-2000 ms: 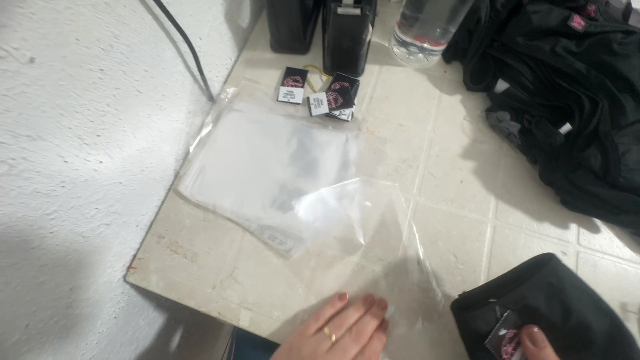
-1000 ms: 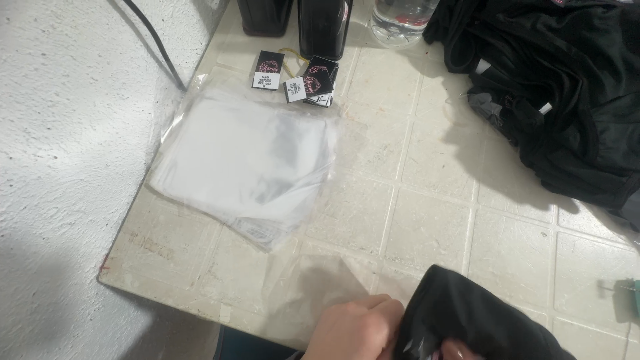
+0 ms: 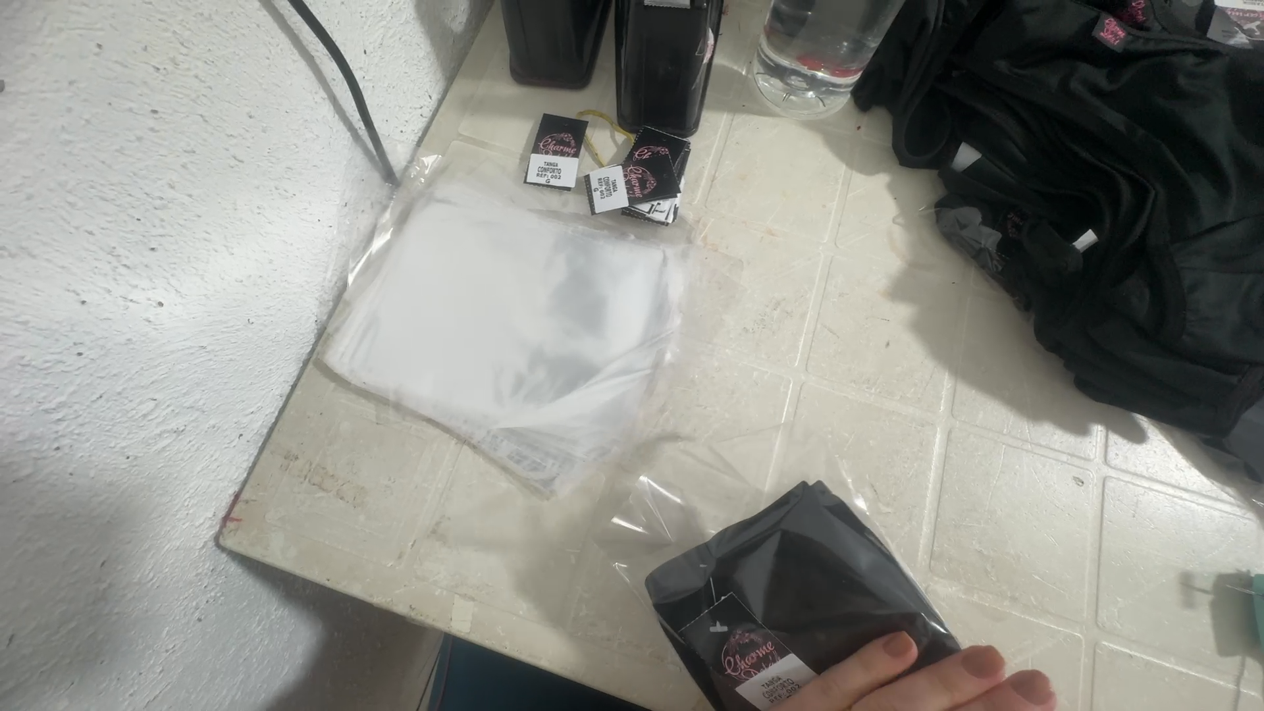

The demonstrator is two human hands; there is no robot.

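Observation:
Folded black fabric [image 3: 790,553] lies inside a clear plastic bag [image 3: 657,509] at the bottom of the view. A black hang tag with pink print and a white label [image 3: 741,647] is on its front. Fingers of my left hand [image 3: 928,676] rest across the lower part of this package; the thumb and palm are out of frame, so a grip cannot be told. My right hand is out of view. To the upper left lies a stack of clear plastic bags [image 3: 504,316]. Beyond it are a single tag [image 3: 555,151] and several overlapping tags [image 3: 652,173].
Black garments [image 3: 1106,207] are heaped at the right on the tiled-pattern table [image 3: 869,415]. Two dark containers [image 3: 667,69] and a clear vessel with liquid [image 3: 815,59] stand at the back. A white textured wall [image 3: 148,296] borders the left, with a black cable [image 3: 341,79].
The folded black fabric, held beside the plastic two seconds ago, is now inside the clear bag. My left hand has moved onto the package. My right hand has gone out of view.

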